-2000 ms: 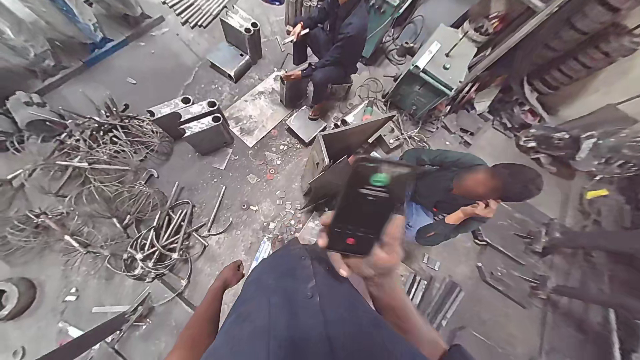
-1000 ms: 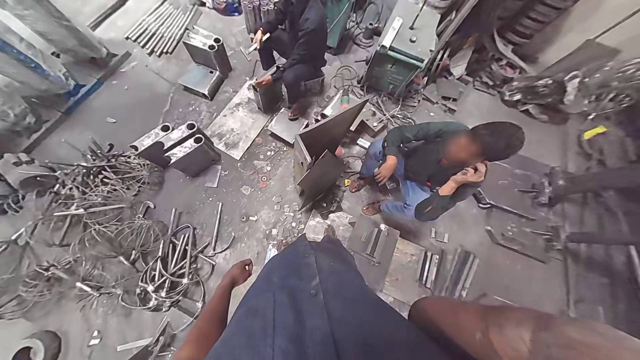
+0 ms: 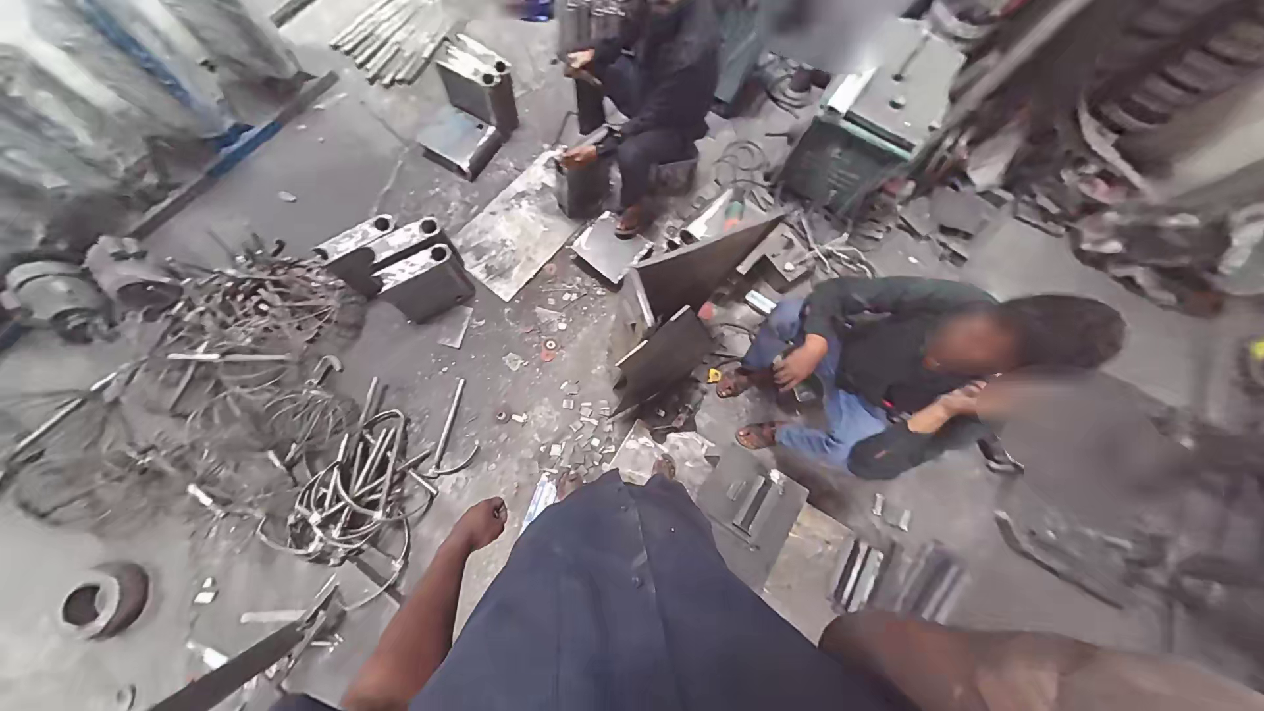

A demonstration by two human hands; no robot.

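Note:
My left hand [image 3: 482,523] hangs low with curled fingers, left of my dark blue shirt [image 3: 632,602]; nothing shows in it. Near it on the floor are a blue and white strip [image 3: 539,499] and a tangle of bent metal rods [image 3: 360,484]. My right arm [image 3: 948,657] reaches out at the lower right and leaves the frame, so my right hand is not seen. Grey metal plates [image 3: 752,509] and short metal bars [image 3: 859,578] lie above that arm. A brownish blur [image 3: 1066,405] at the right cannot be made out.
A person [image 3: 889,375] sits at the right, one hand near the face. Dark steel plates [image 3: 671,355] stand beside them. Another seated person [image 3: 652,109] works at the back. Welded metal blocks [image 3: 420,272], a green machine [image 3: 849,148], scattered metal pieces [image 3: 583,425] and a metal ring [image 3: 104,599] are around.
Two seconds ago my right hand held a phone upright before me; now neither hand nor phone is seen. The right arm has swung out to the lower right. My left hand remains low.

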